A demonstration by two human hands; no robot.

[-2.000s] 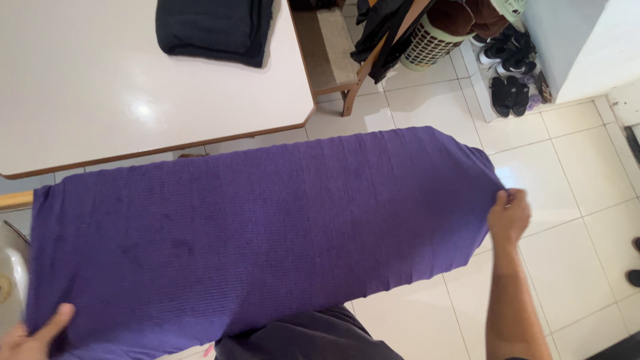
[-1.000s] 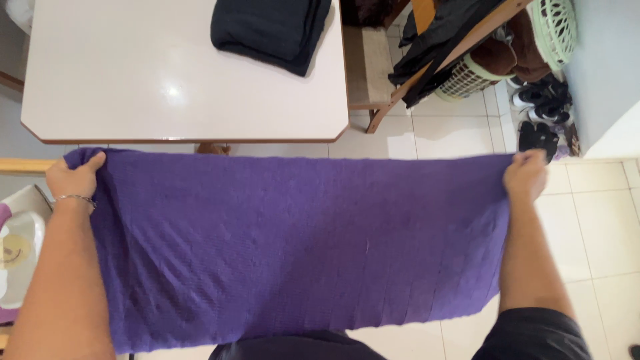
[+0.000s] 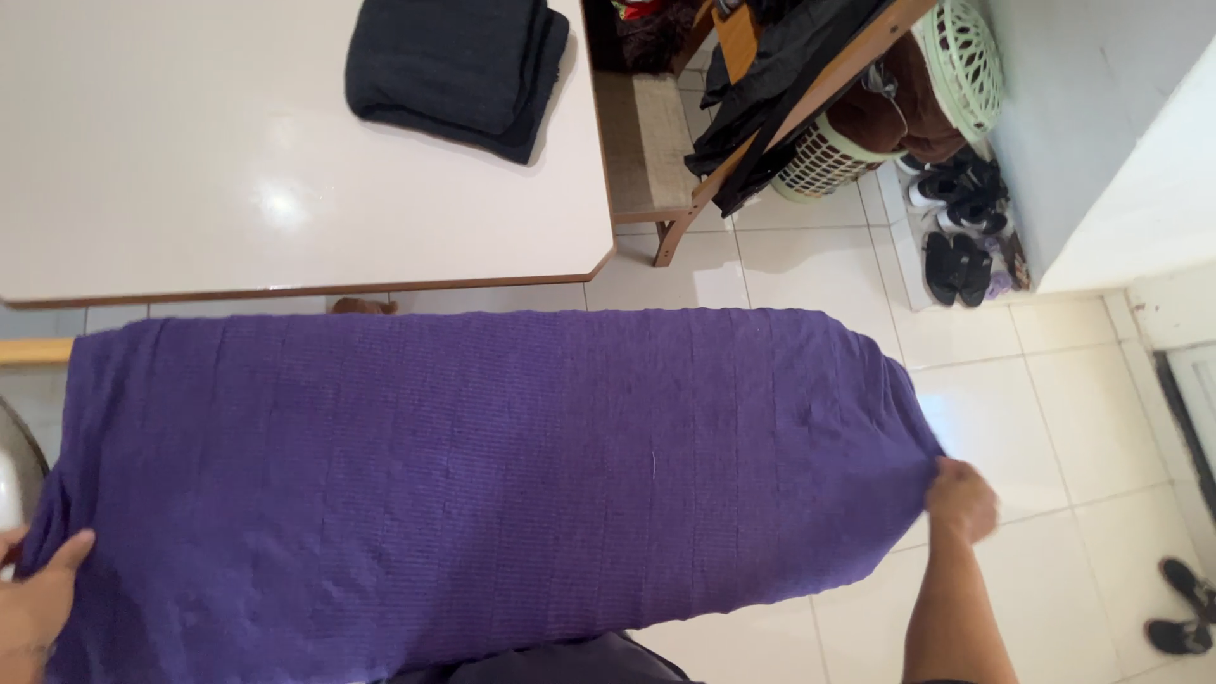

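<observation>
A purple ribbed cloth [image 3: 494, 475] lies spread over a long board whose right end is rounded; the board itself is hidden under it. At that right end my right hand [image 3: 961, 499] pinches the cloth's edge and pulls it outward. My left hand [image 3: 43, 598] grips the cloth at its lower left side, the thumb on top and the fingers partly hidden. A pale wooden bar [image 3: 36, 351] sticks out from beneath the cloth's left end. A small light thread [image 3: 654, 465] rests on the cloth.
Beyond the board stands a white table [image 3: 190, 171] with a folded black cloth [image 3: 451, 71]. Farther right are a wooden chair [image 3: 646, 142] draped with black clothes, a light green laundry basket [image 3: 826, 161], shoes [image 3: 955, 269] by the wall, and sandals [image 3: 1178, 635] on the tiled floor.
Both hands have moved from the cloth's far corners toward its near side. The cloth's far right corner, held straight out a second ago, now curves down around the board's end.
</observation>
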